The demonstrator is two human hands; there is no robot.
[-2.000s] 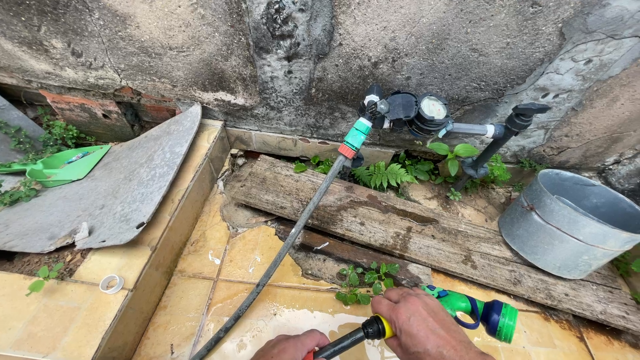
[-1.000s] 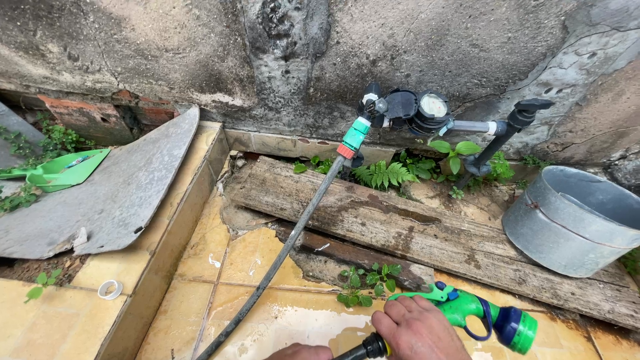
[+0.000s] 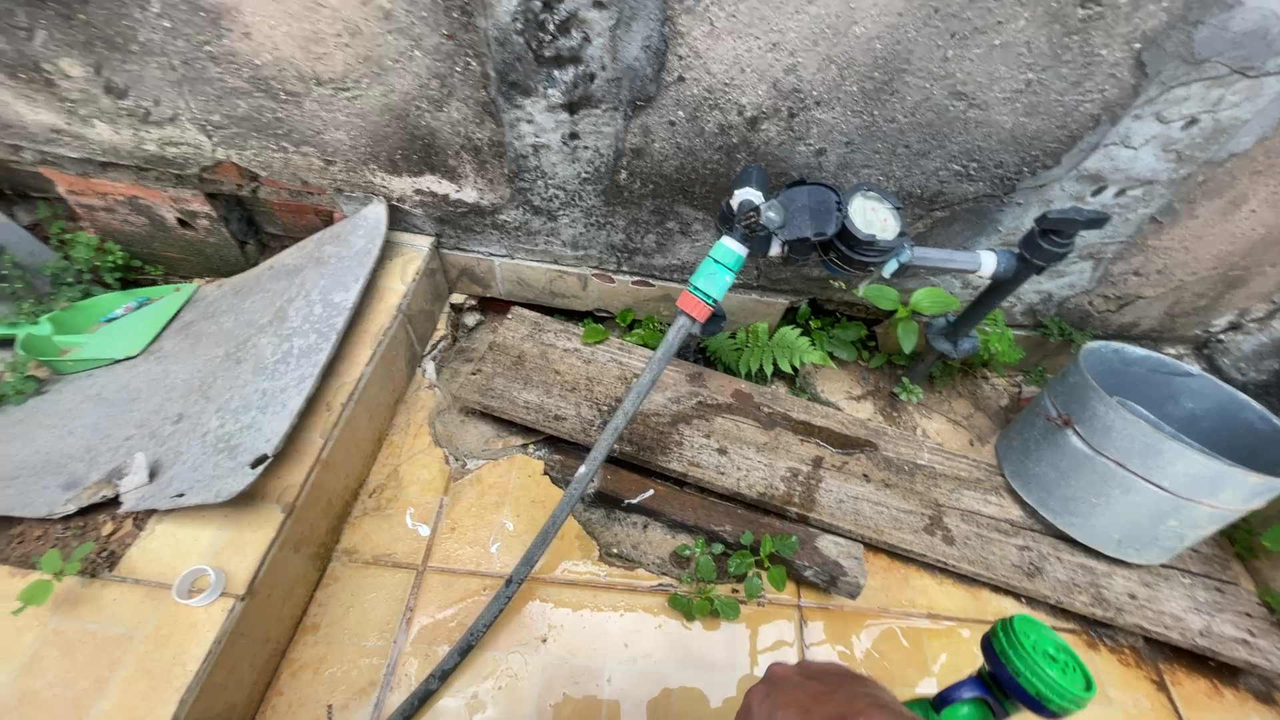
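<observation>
At the bottom edge, right of centre, the back of my right hand [image 3: 820, 692] shows; its fingers are hidden. Just right of it is the green and blue head of a hose spray nozzle [image 3: 1035, 668], its body cut off by the frame. My left hand is out of view. A grey hose [image 3: 590, 465] runs up from the lower left to a green and orange hose connector [image 3: 712, 278], which is joined to the tap by the water meter [image 3: 872, 218].
A metal bucket [image 3: 1110, 470] stands at the right on a weathered wooden plank [image 3: 760, 425]. A tiled ledge [image 3: 310, 490] holds a grey sheet [image 3: 230, 400], a green dustpan [image 3: 110, 335] and a roll of white tape [image 3: 198, 586]. The tile floor [image 3: 560, 640] is wet.
My left hand has dropped out of view, and the black hose end seen between the hands before is gone from view. My right hand and the spray nozzle have moved lower, partly out of the frame.
</observation>
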